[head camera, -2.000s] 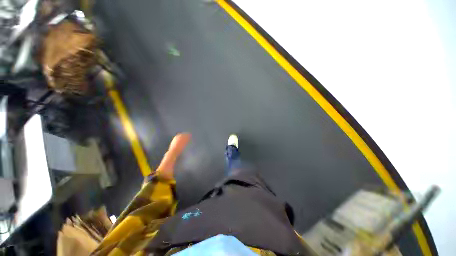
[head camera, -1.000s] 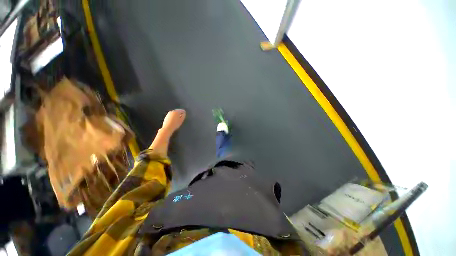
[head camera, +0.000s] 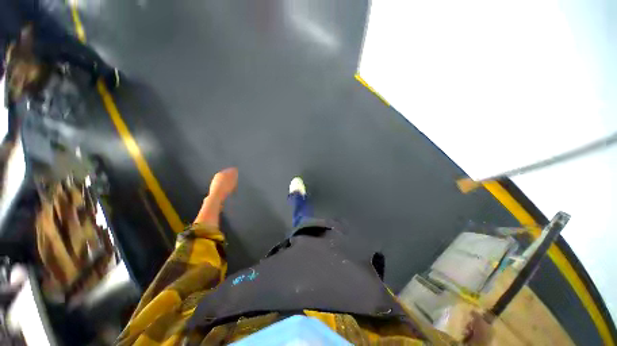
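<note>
My left hand (head camera: 220, 188) hangs over the floor left of centre, blurred. Nothing shows in it, but its fingers cannot be made out. At the lower right is a trolley with a dark handle crossbar (head camera: 531, 267), grey-white papers or plastic (head camera: 473, 259) hanging by it, and a pale plywood deck (head camera: 534, 323). A blurred brownish shape at the bar's lower end may be my right hand; its grip cannot be made out.
Grey floor (head camera: 264, 108) runs ahead between yellow lines. A white wall or panel (head camera: 460, 81) stands to the right, with a pale post (head camera: 548, 162) at its edge. Blurred workbenches and brown material (head camera: 71, 233) are on the left, with a dark shape (head camera: 61, 51) at upper left.
The pale post has shifted from the top to the right side. The brown bundle near my left sleeve has left that place. The trolley handle stays at lower right, with more deck showing.
</note>
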